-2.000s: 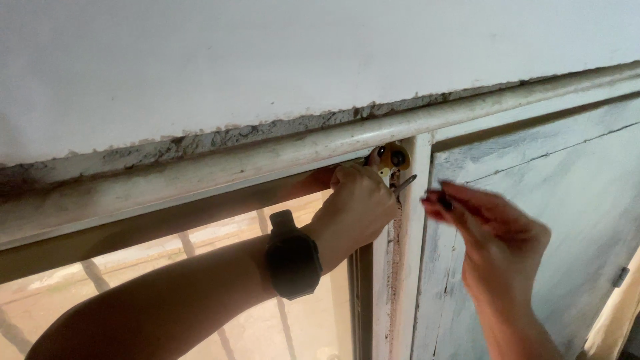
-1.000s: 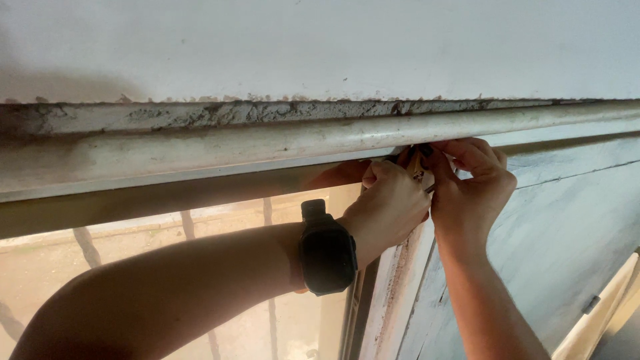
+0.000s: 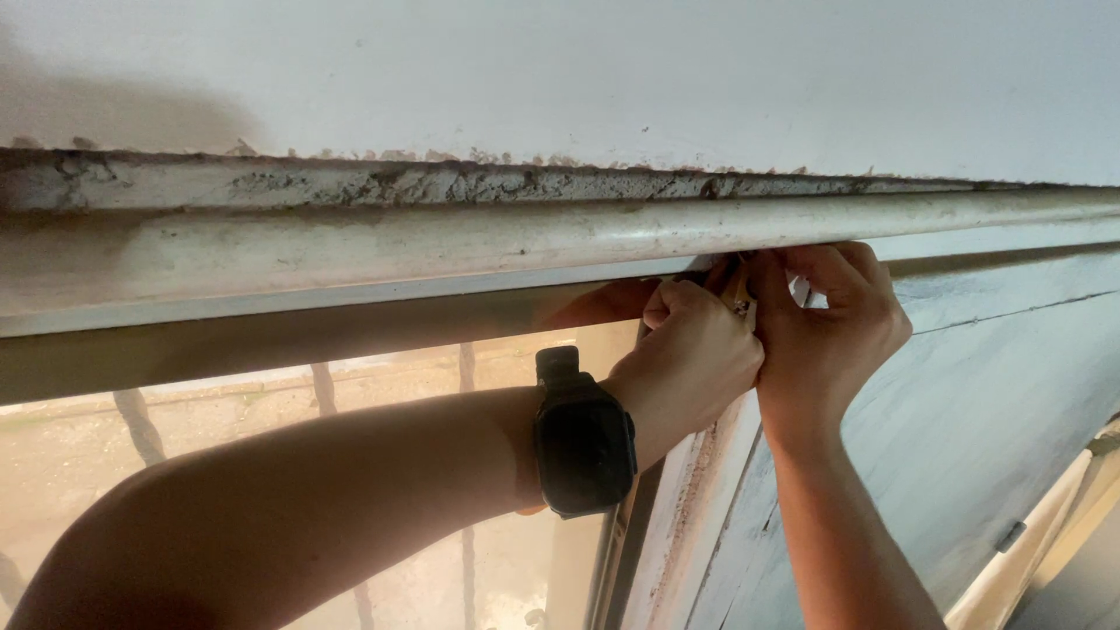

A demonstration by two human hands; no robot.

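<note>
My left hand [image 3: 700, 354], with a dark watch [image 3: 584, 442] on its wrist, is closed on a small metal and yellowish fitting [image 3: 740, 293] at the upper corner of the window frame, just under a white pipe [image 3: 525, 241]. Right against it, my right hand [image 3: 822, 324] has its thumb and fingertips pinched together at the same fitting. What lies between those fingertips is hidden, and most of the fitting is covered by the hands.
Above the pipe runs a rough gap [image 3: 420, 182] below the pale wall. A brown window rail [image 3: 262, 328] and a pane with bars behind it are at left. At right stand a worn white post [image 3: 700, 499] and a grey-blue panel [image 3: 954, 420].
My right hand, apart from the left two seconds ago with a small dark piece in its fingers, has moved left and up to the fitting. My left hand stays closed there.
</note>
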